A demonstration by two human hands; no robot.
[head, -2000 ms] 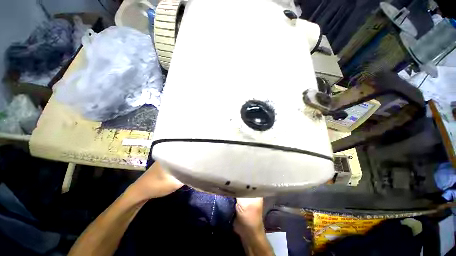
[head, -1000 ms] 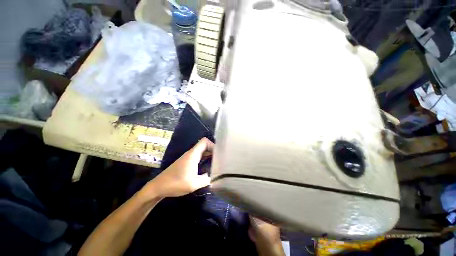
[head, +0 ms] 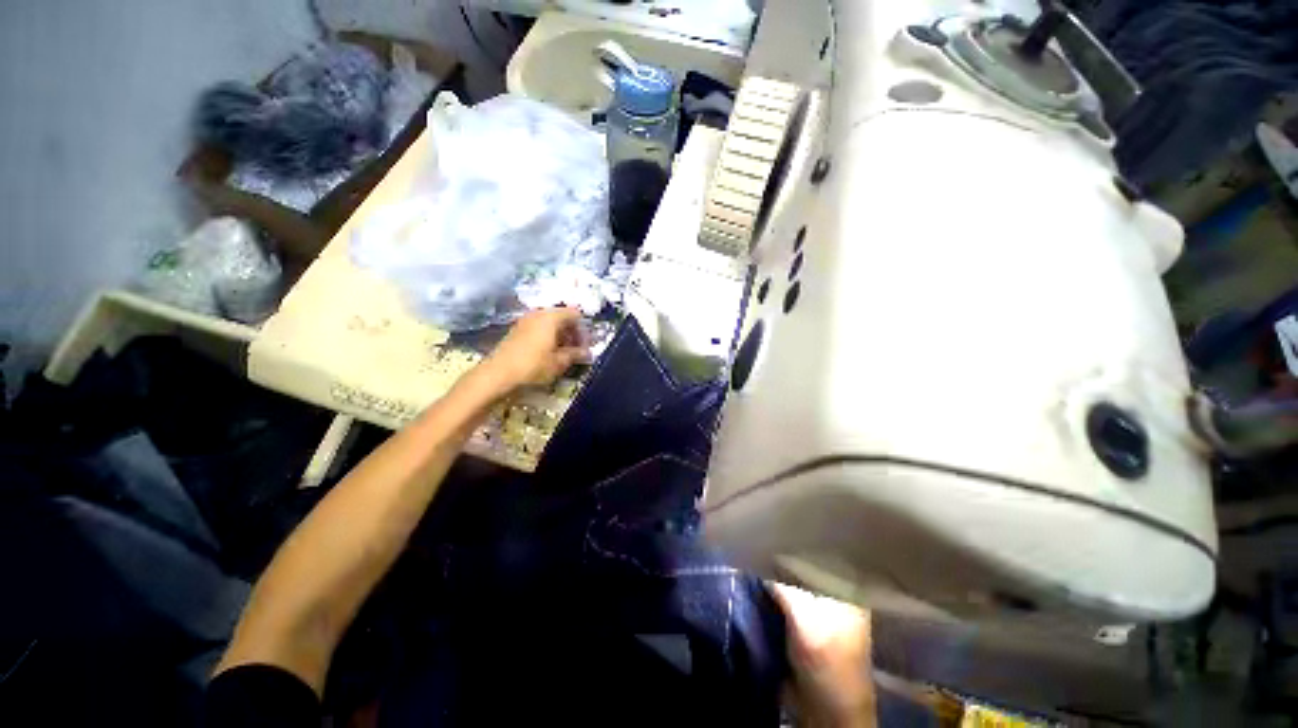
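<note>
The dark navy garment (head: 648, 498) with light seam stitching lies over the table's front edge and the lap, partly under the cream machine head (head: 982, 327). My left hand (head: 541, 349) is over the table (head: 335, 356), at the dark patch beside the plastic bag. Its fingers are curled, and I cannot tell if they hold a small piece. My right hand (head: 826, 640) is at the garment's right side below the head. Its fingers are hidden by the cloth and the head, so its grip cannot be told.
A crumpled clear plastic bag (head: 491, 213) lies on the left table. A blue-lidded bottle (head: 641, 150) stands behind it, near the ribbed handwheel (head: 750, 164). A box with dark fluffy material (head: 306, 121) is at the back left. Part of a yellow printed sheet (head: 996, 714) shows low right.
The view has swung left, so the head sits further right. My left hand has left the garment beside the head and moved onto the table by the bag. My right hand stays low by the garment.
</note>
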